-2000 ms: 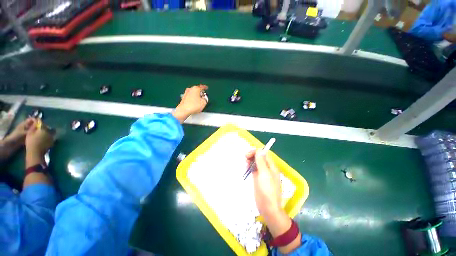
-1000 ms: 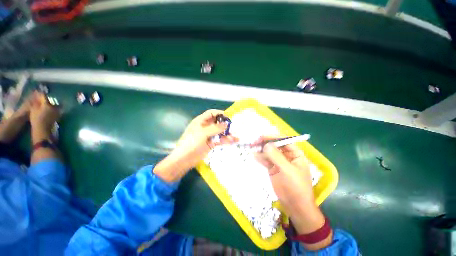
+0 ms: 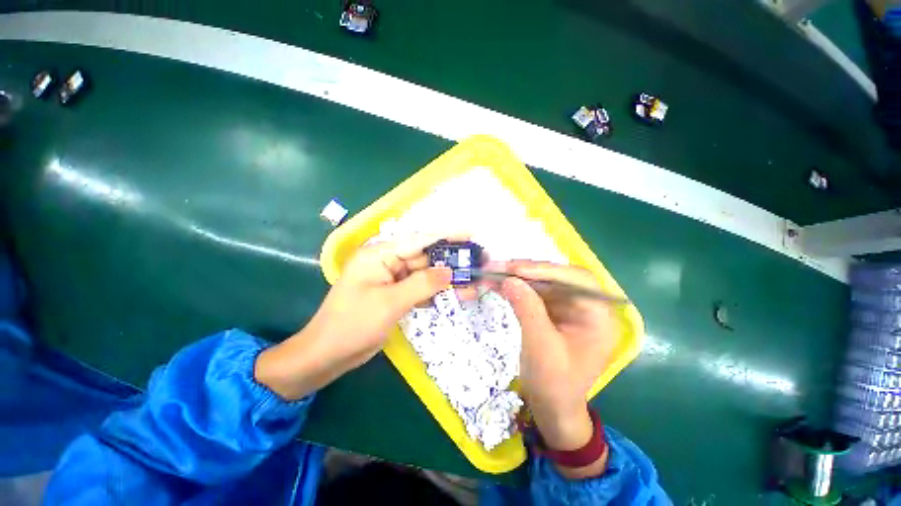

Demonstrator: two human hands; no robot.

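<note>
My left hand [image 3: 370, 301] holds a small black electronic module [image 3: 455, 261] with silver and white spots between thumb and fingers, above the yellow tray [image 3: 403, 358]. My right hand [image 3: 563, 331] holds thin dark tweezers [image 3: 563, 287] pointing left, their tip at the module's right side. Whether the tip grips anything is too small to tell. White small parts [image 3: 450, 346] with dark marks lie heaped in the tray below both hands.
A loose white piece [image 3: 334, 211] lies by the tray's upper left corner. Beyond the white rail [image 3: 672, 203], several modules lie on the green belt [image 3: 474, 59]. Two modules lie at far left. A wire spool [image 3: 820, 464], blister trays [image 3: 874, 366] and dark scrap [image 3: 724, 315] are at right.
My left hand has come back from the belt to above the tray, now with a module. My right hand has turned the tweezers to the module. The view has tilted down.
</note>
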